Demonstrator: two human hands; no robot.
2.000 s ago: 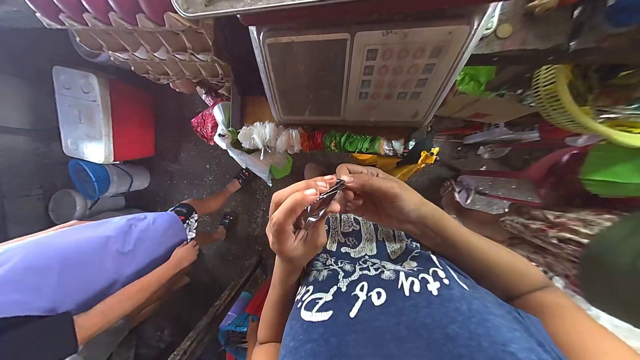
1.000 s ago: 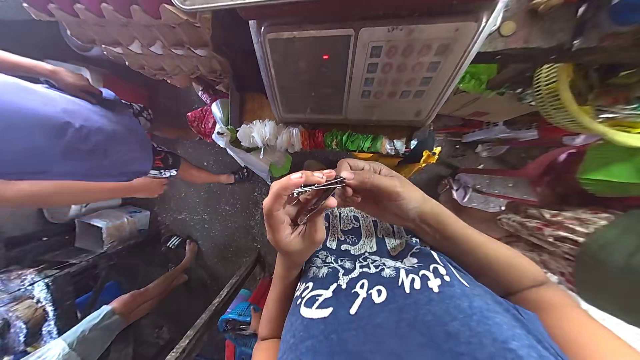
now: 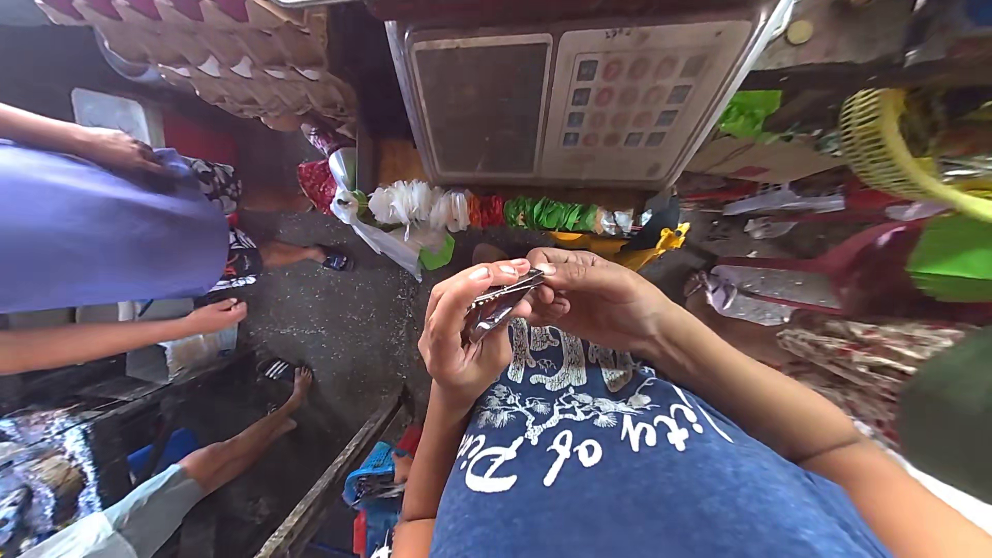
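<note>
My left hand (image 3: pixel 465 333) is closed around a small dark, shiny object (image 3: pixel 500 306) with a light, beaded-looking edge; what it is, I cannot tell. The fingertips of my right hand (image 3: pixel 593 298) pinch its upper right end, so both hands meet on it in front of my chest. Just beyond the hands hangs a row of bunched plastic bags (image 3: pixel 550 213) in white, red and green, below a digital weighing scale (image 3: pixel 480 108) with a keypad.
Egg trays (image 3: pixel 232 58) are stacked at upper left. A person in a purple garment (image 3: pixel 101 232) stands at left, another person's leg (image 3: pixel 240 453) shows lower left. A yellow plastic basket (image 3: pixel 883 147) and a dark red chair (image 3: pixel 860 271) are at right. A wooden bar (image 3: pixel 333 480) runs beside me.
The person in purple has come further into view from the left since the earliest frame, and another person's leg has appeared below. My hands stay together on the small object, which has tilted slightly.
</note>
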